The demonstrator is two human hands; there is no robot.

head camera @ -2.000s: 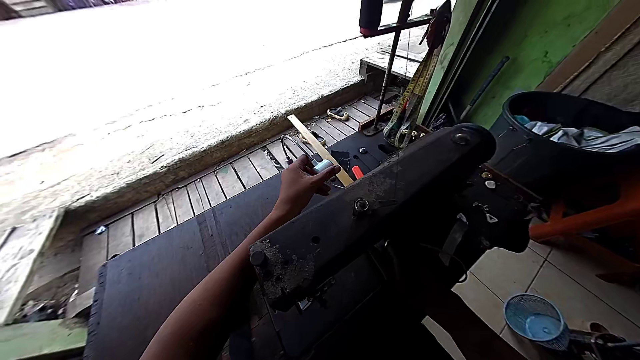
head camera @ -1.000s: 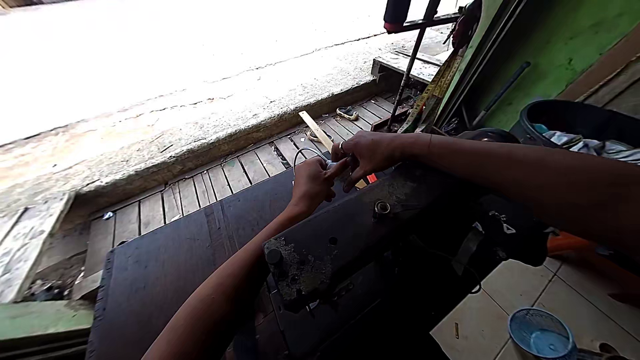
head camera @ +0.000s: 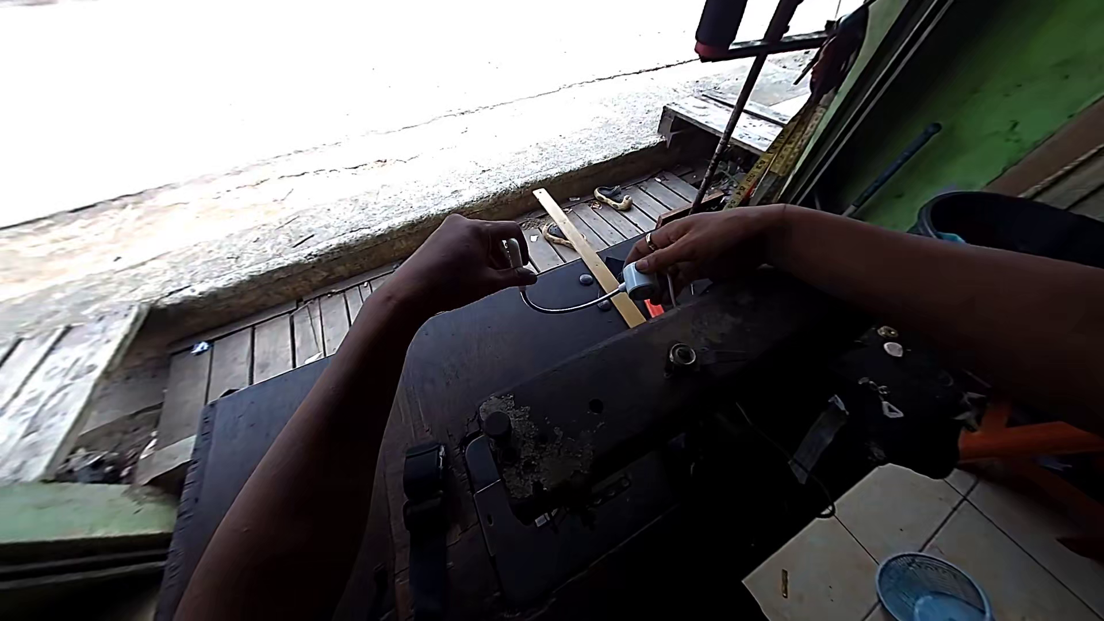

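A sewing machine (head camera: 595,388) with a dark, worn arm stands on a dark wooden table (head camera: 466,345). Beyond it, my left hand (head camera: 470,263) pinches the small pale head of a flexible gooseneck, probably a small lamp. The thin neck (head camera: 573,308) curves across to a white body (head camera: 639,281), which the fingers of my right hand (head camera: 681,250) hold. A ring is on one right finger. Behind the neck a wooden ruler (head camera: 586,259) slants over the table's far edge, near a red object (head camera: 654,308) partly hidden by the machine.
Tape measures (head camera: 776,159) hang by the green wall (head camera: 1009,112) at the upper right. A black tub (head camera: 957,211) stands below, near an orange stool or frame (head camera: 1026,442). On the tiled floor sits a blue mesh basket (head camera: 931,586). Wooden slats (head camera: 272,347) run beyond the table.
My right hand has come in from the right and now holds the white body. My hands were together a second ago and are now apart, the curved neck stretched between them.
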